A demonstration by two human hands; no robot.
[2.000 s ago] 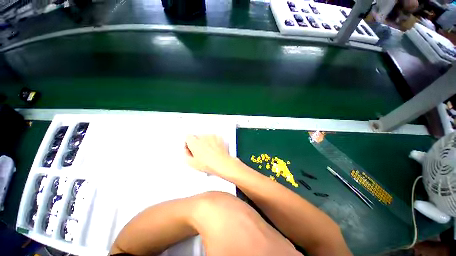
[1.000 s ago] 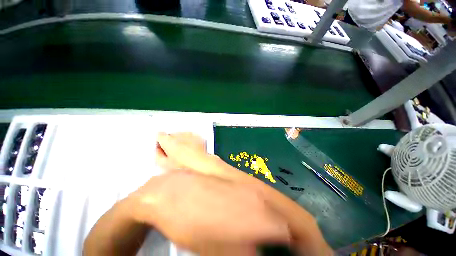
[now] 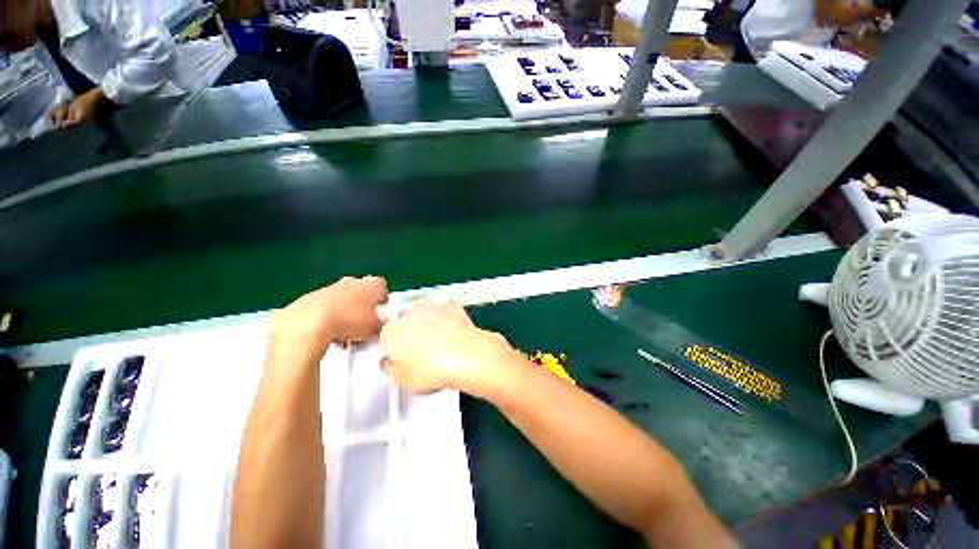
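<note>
A large white foam tray lies on the green bench. Dark parts sit in its left pockets; its right pockets look empty. My left hand and my right hand meet over the tray's far edge, fingers curled. Something small and pale shows between the fingertips, too small and blurred to name; I cannot tell if either hand grips it. Right of the tray are a yellow pile, partly behind my right forearm, dark slivers, tweezers and rows of yellow pieces.
A pale rail separates the bench from the green belt. A white fan with a cable stands at the right, near a slanted grey post. Beyond the belt are another filled tray and a person's hand.
My left hand has moved from the near side, where its arm crossed the right, to the tray's far edge beside my right hand. Pockets now show in the tray's right part, which looked plain white.
</note>
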